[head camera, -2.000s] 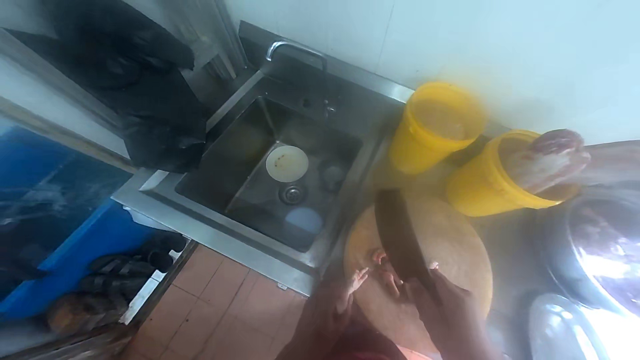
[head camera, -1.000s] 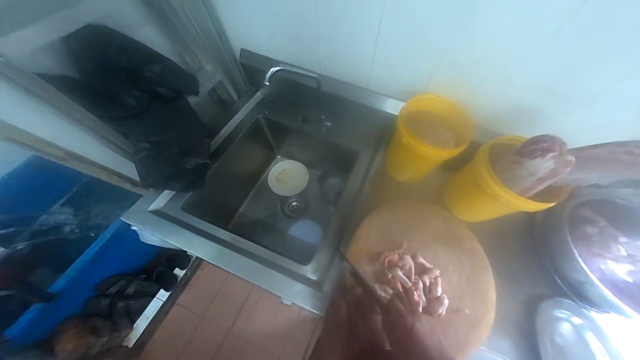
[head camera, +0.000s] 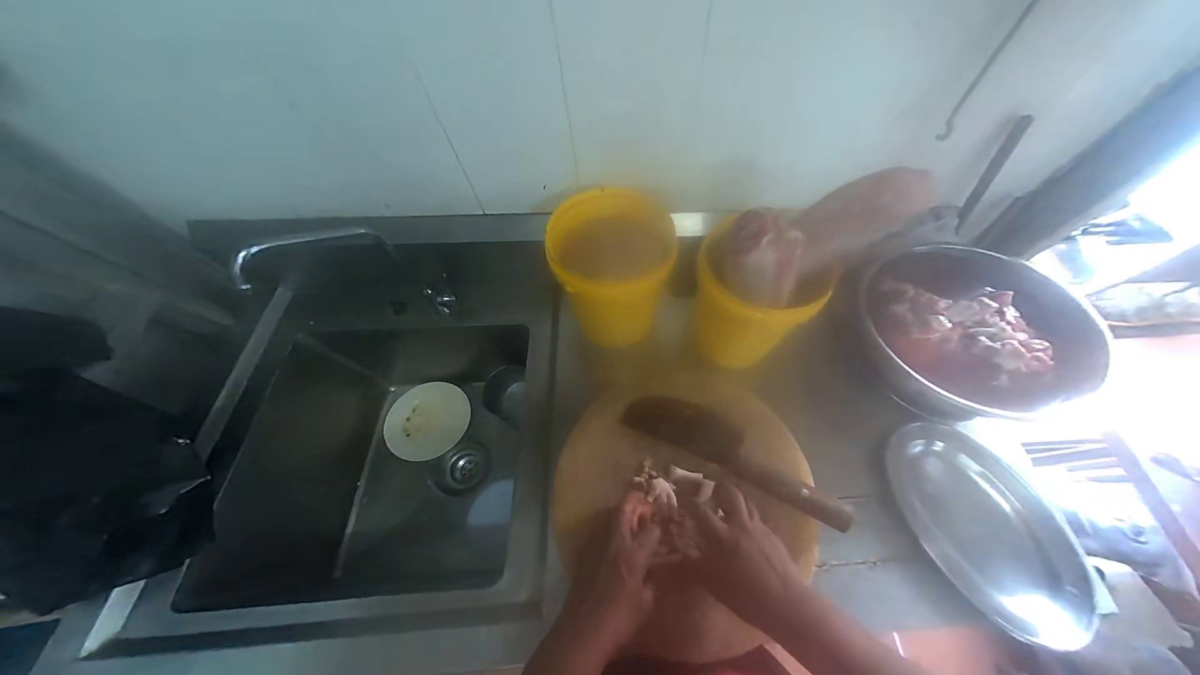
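A round wooden chopping board (head camera: 591, 459) lies on the steel counter at the right of the sink. Cut pieces of raw meat (head camera: 667, 511) are heaped near its middle. My left hand (head camera: 623, 562) and my right hand (head camera: 741, 544) cup the heap from both sides, fingers on the meat. Just beyond them a cleaver (head camera: 684, 427) lies flat on the board, its wooden handle (head camera: 797, 494) slanting past the board's right edge. Neither hand is on the cleaver.
A steel sink (head camera: 291, 469) with a bowl (head camera: 427, 422) is at left. Behind the board stand a yellow bucket (head camera: 614, 305) and another yellow bucket (head camera: 741, 333) holding large meat. At right are a metal basin (head camera: 886, 366) of meat pieces and an oval metal tray (head camera: 994, 534).
My right hand held the cleaver over the board two seconds ago; the cleaver now lies on the board, let go. Both hands are now at the meat. The view has swung to the right.
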